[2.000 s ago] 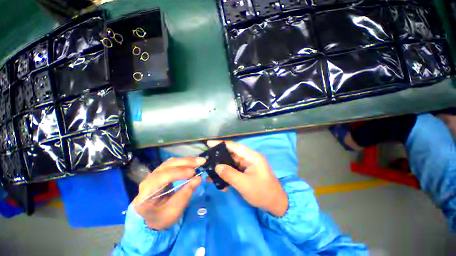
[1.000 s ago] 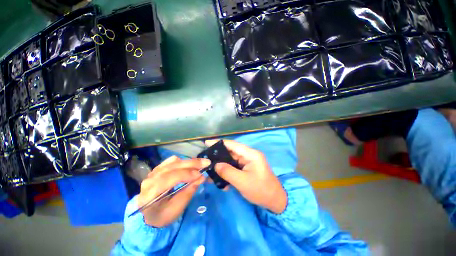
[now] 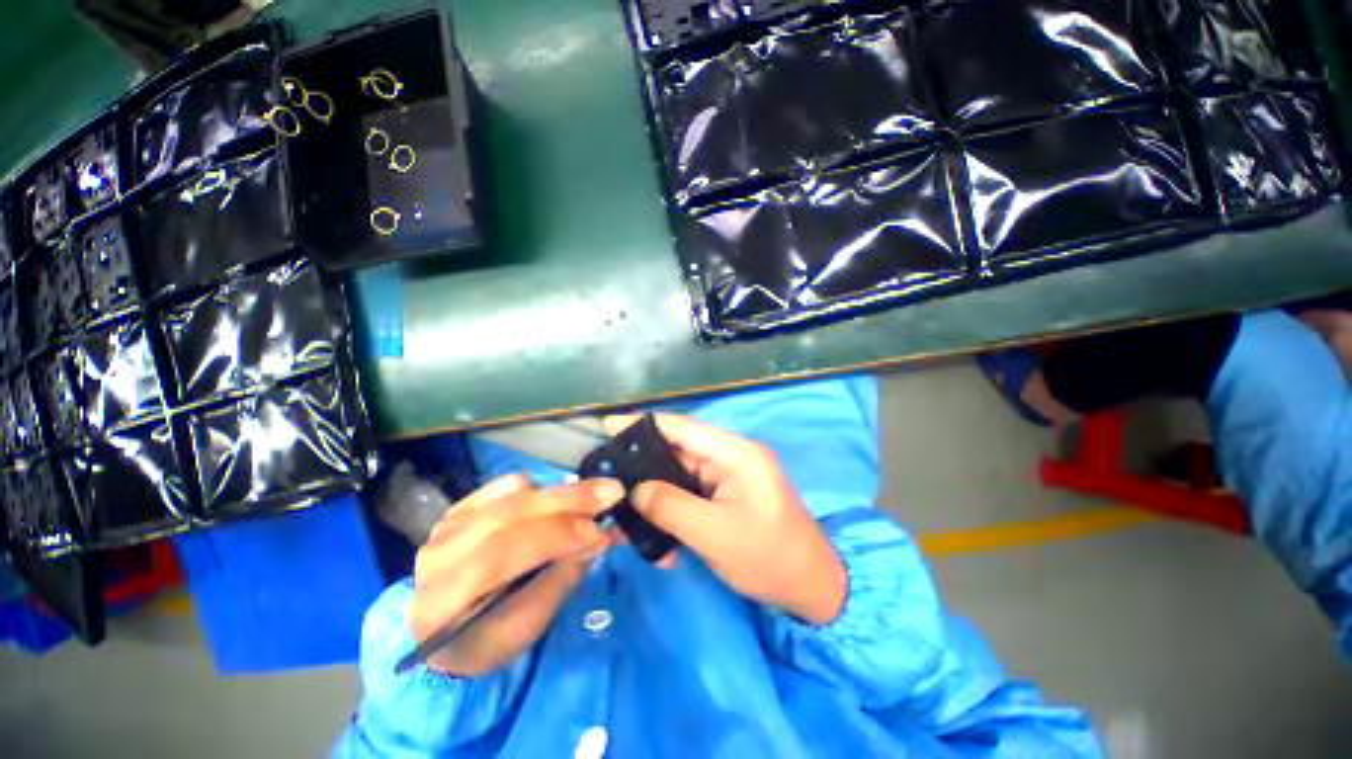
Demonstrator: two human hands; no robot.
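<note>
The black plastic housing (image 3: pixel 641 472) is held above the lap, just off the bench edge. My right hand (image 3: pixel 756 519) grips it between thumb and fingers at its right side. My left hand (image 3: pixel 504 571) holds the tweezers (image 3: pixel 472 617) like a pen, with their rear end pointing down left. Its fingertips are at the left edge of the housing, and the tweezers' tips are hidden there. Small yellow rings (image 3: pixel 386 220) lie in the black parts box (image 3: pixel 467 208) on the bench, with others near its upper left rim.
The left compartment tray (image 3: pixel 245 344) and right compartment tray (image 3: pixel 949 208) lie on the green bench (image 3: pixel 564 319). A blue bin (image 3: pixel 282 586) stands below left. A person's blue-clothed leg (image 3: pixel 1283 445) and a red stool (image 3: pixel 1105 475) are at right.
The tweezers have turned in my left hand and now look dark and narrow instead of spread and bright. The housing stays in my right hand. The view has shifted slightly.
</note>
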